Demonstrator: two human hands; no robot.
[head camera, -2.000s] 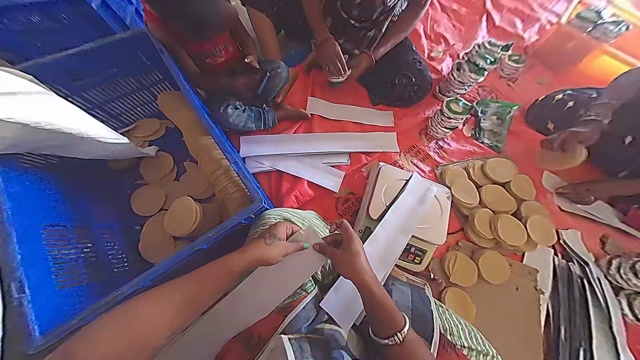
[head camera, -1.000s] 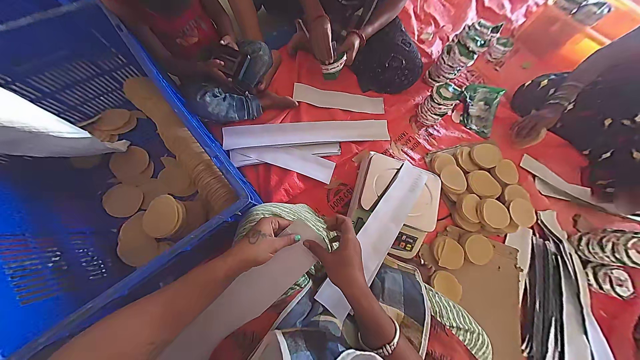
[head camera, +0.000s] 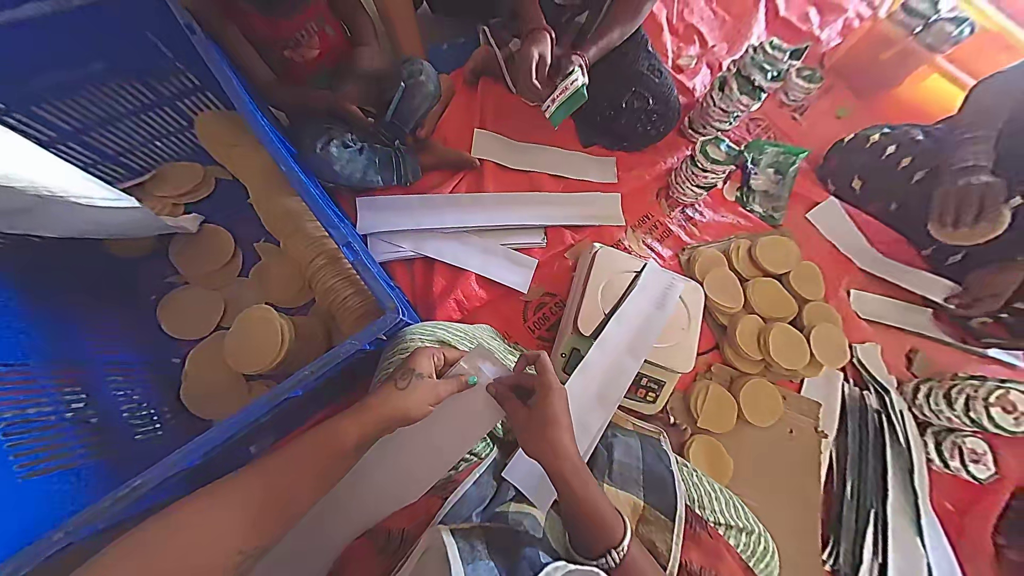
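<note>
My left hand (head camera: 424, 388) pinches the upper end of a long white paper strip (head camera: 400, 456) between thumb and fingers. My right hand (head camera: 532, 400) touches the same end from the right, thumb and index finger close together; whether it grips the strip is hard to tell. The strip slopes down over my lap toward the lower left. Just right of my right hand, another white strip (head camera: 608, 376) lies slantwise from my lap across a digital kitchen scale (head camera: 680, 360).
A blue plastic crate (head camera: 336, 352) with round tan discs (head camera: 256, 340) stands left. More discs (head camera: 772, 300) lie in stacks right of the scale, near cardboard (head camera: 768, 472). White strips (head camera: 488, 210) lie on the red tarpaulin (head camera: 432, 280). Other people sit ahead and at right, one holding a green-white packet (head camera: 566, 96).
The person ahead now holds the green-and-white packet raised and tilted. My hands stay close together at the strip's end. The person at the right has lifted a disc.
</note>
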